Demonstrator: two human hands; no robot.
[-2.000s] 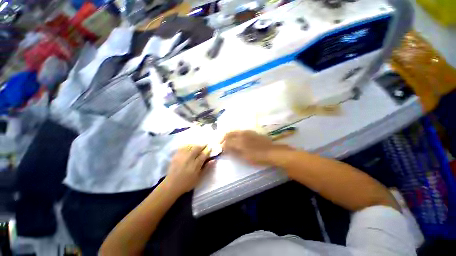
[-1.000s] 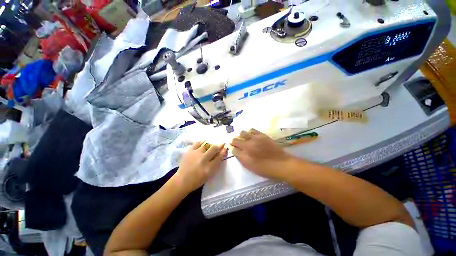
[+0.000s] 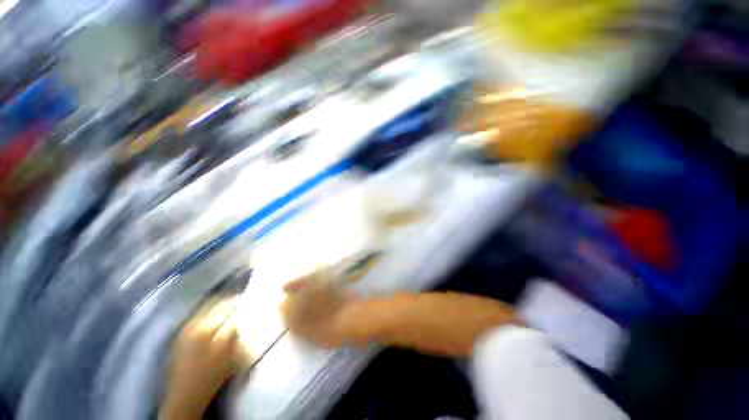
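Observation:
The head view is strongly blurred. The white sewing machine (image 3: 328,135) with its blue stripe runs diagonally across the picture. My left hand (image 3: 205,344) and my right hand (image 3: 316,312) lie on the bed below the needle area, a short way apart. A thin dark line, possibly a cloth edge, runs between them. Whether either hand pinches cloth is too blurred to tell. Pale grey garment panels (image 3: 131,353) lie left of my left hand. The green and orange snips (image 3: 361,264) lie on the bed above my right hand.
A translucent pale piece (image 3: 394,201) is against the machine body. An orange bag (image 3: 534,127) and a yellow bag (image 3: 567,20) are behind the machine's right end. A blue basket (image 3: 608,262) and a red thing (image 3: 645,236) are at the right. Red cloth (image 3: 255,37) shows at the back.
The view has swung to the right and blurred, so the machine and both hands appear further left and lower. More of the right side shows. My hands stay near the needle area.

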